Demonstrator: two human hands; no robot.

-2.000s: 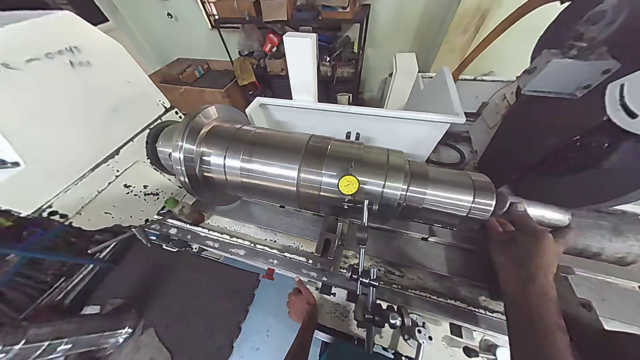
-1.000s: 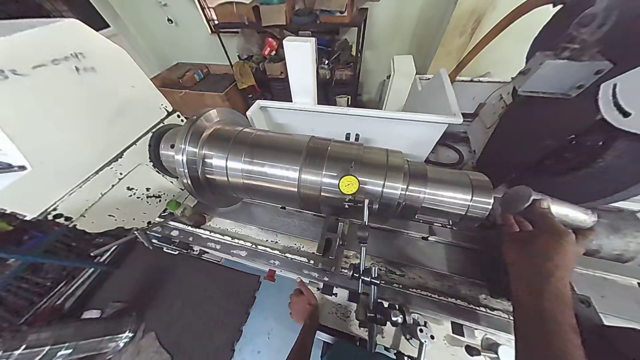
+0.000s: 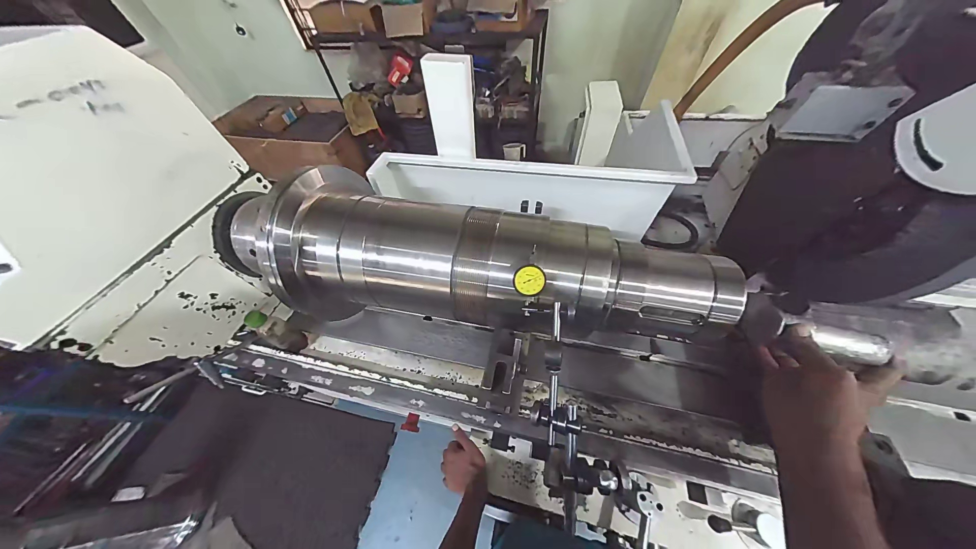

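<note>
A large stepped steel shaft [image 3: 412, 252] lies across a machine with its flanged end at the left. A yellow-faced dial indicator [image 3: 529, 280] is at its near side, on a jointed metal stand [image 3: 555, 381]. My right hand [image 3: 820, 381] grips a short metal cylinder [image 3: 850, 343] close to the shaft's right end; the fingers partly hide it, and a dark round face shows at its left. Below the shaft, my left hand [image 3: 463, 463] is by the machine's front edge, index finger extended and the others curled, holding nothing.
A dark grinding wheel and guard [image 3: 808, 191] stand at the right. Behind the shaft is a white metal tray [image 3: 526, 171], with a loaded shelf [image 3: 427, 42] beyond. The white machine housing [image 3: 99, 168] is at left. A clamp knob and levers [image 3: 640, 496] stick up at the front.
My right hand and the metal cylinder have shifted a little about the shaft's right end. The shaft and dial indicator stay in place, and my left hand has hardly moved.
</note>
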